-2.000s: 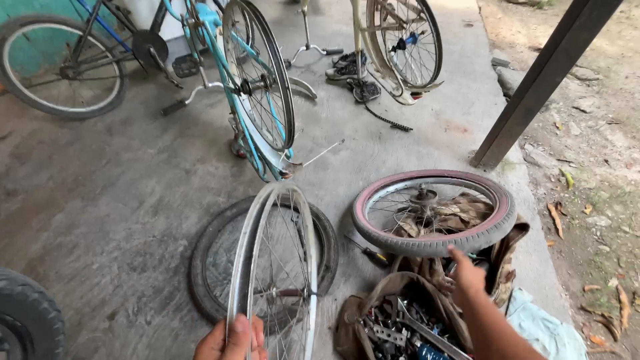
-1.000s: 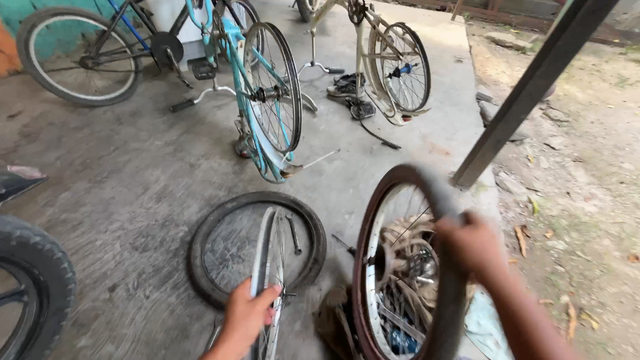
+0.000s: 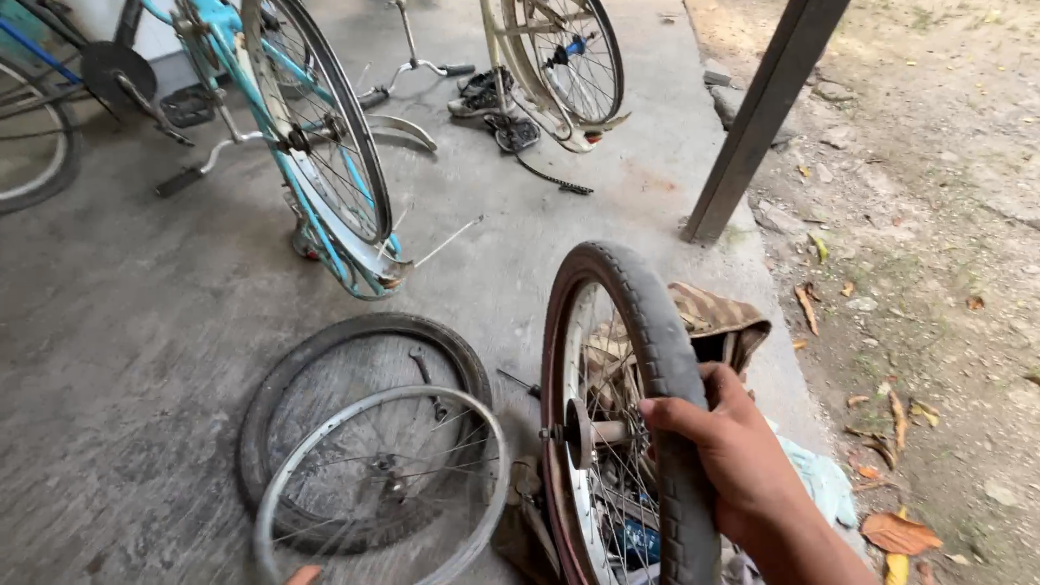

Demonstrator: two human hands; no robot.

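Note:
My right hand (image 3: 715,439) grips the tyre of a bicycle wheel (image 3: 569,349) with reddish sidewalls, held upright in front of a camouflage bag (image 3: 719,313) of tools. At the bottom edge, only a fingertip or so of my left hand (image 3: 304,575) shows, beside a bare spoked rim (image 3: 382,396); whether it holds the rim cannot be seen. The rim overlaps a loose black tyre (image 3: 258,431) lying on the concrete floor. A wrench (image 3: 424,375) lies inside that tyre's ring, and a screwdriver (image 3: 528,388) lies between the tyre and the upright wheel.
A turquoise bicycle (image 3: 284,162) stands upside down ahead, a cream bicycle frame (image 3: 520,73) behind it. Another bicycle (image 3: 49,146) is at far left. A metal post (image 3: 756,122) rises at the slab's right edge, beside dirt ground. A pale blue cloth (image 3: 821,479) lies by the bag.
The red-walled wheel, lying flat over the bag two seconds ago, is now upright in my right hand. The bare rim, upright in my left hand before, is lower and tilted flatter over the loose tyre.

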